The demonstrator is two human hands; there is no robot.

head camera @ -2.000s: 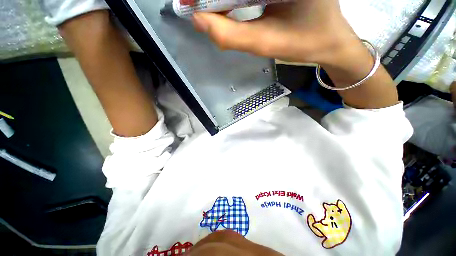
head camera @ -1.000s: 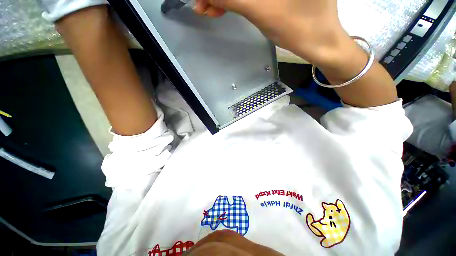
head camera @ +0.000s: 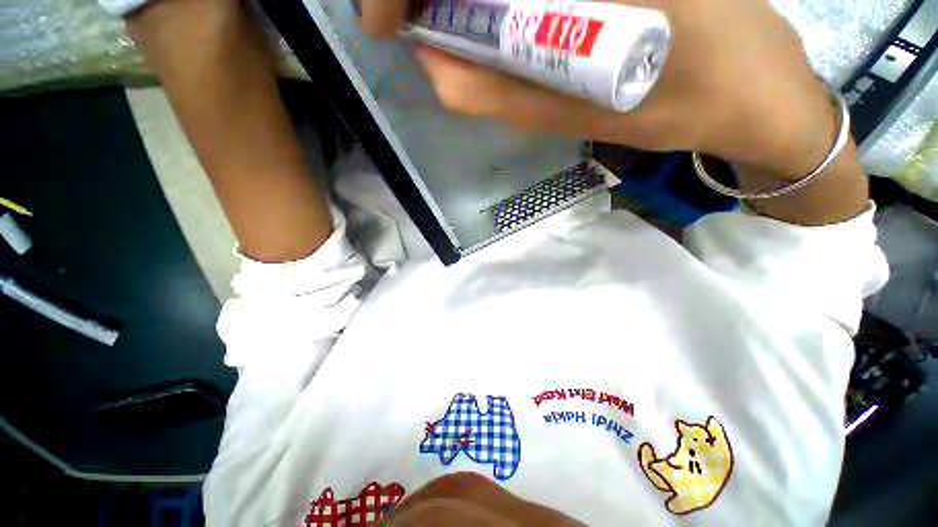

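My right hand (head camera: 617, 98) is bare, with a silvery bracelet, and is closed around a thick white paint pen (head camera: 555, 43) with a red "110" label. The pen's blunt end points right; its tip is hidden. The hand is over the grey metal chassis (head camera: 458, 154), which lies slanted with its black edge on the left. The perforated end (head camera: 550, 196) of the chassis is against my shirt, with a small fastener dot near it. My left forearm runs up past the chassis's left side; my left hand is out of the picture beyond the top edge.
A dark green side table (head camera: 103, 247) on the left holds slim white sticks (head camera: 60, 312), a short white stub (head camera: 14, 235), a yellow sliver and a black phone (head camera: 165, 395). Bubble wrap (head camera: 46, 46) lies at the top left. Another black bezel (head camera: 890, 67) is at the upper right.
My right hand has moved down and right, and the pen's labelled barrel shows again. The chassis's lower end has shifted slightly right.
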